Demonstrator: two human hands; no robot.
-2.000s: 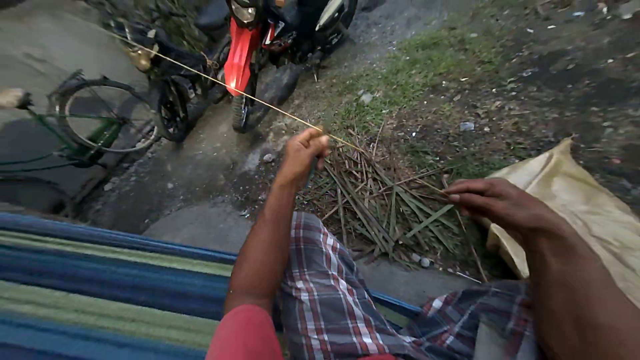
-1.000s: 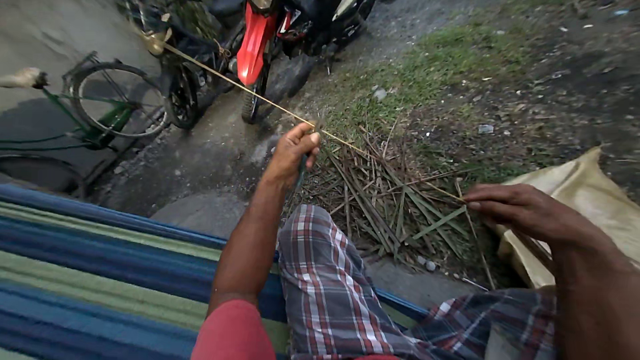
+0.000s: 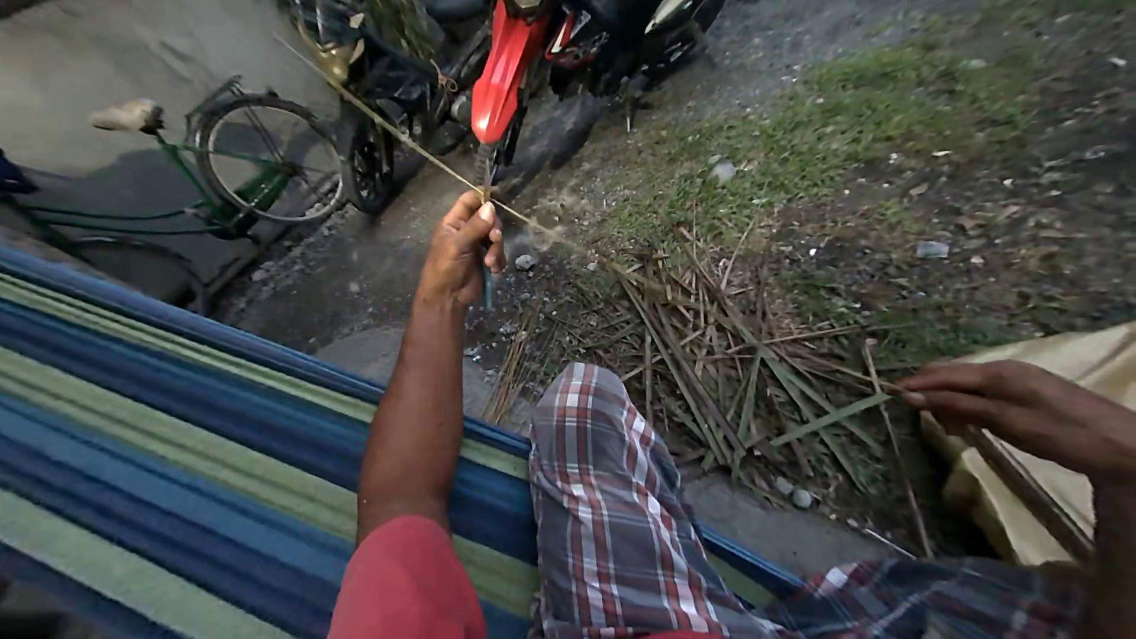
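A long, thin, pale plant rib [image 3: 417,149] runs from the upper left past my left hand and down toward my right hand. My left hand [image 3: 463,248], arm stretched out, grips a knife-like tool whose narrow blade [image 3: 485,170] stands up against the rib; a bluish end shows below the fist. My right hand [image 3: 1021,413], at the right, pinches the near end of the rib between thumb and fingers. Between the hands, on the ground, lies a heap of cut green and brown leaf strips [image 3: 710,355].
I sit on a striped blue and green hammock [image 3: 222,444]. A pale sack [image 3: 1083,355] lies at the right, under my right hand. Beyond stand a green bicycle [image 3: 266,164], a motorcycle with a red fender [image 3: 506,75] and another motorcycle [image 3: 364,124]. Stones and litter dot the ground.
The rib stays stretched between both hands throughout. The blade at my left hand stands more upright and shows more plainly than before. The view has shifted slightly.
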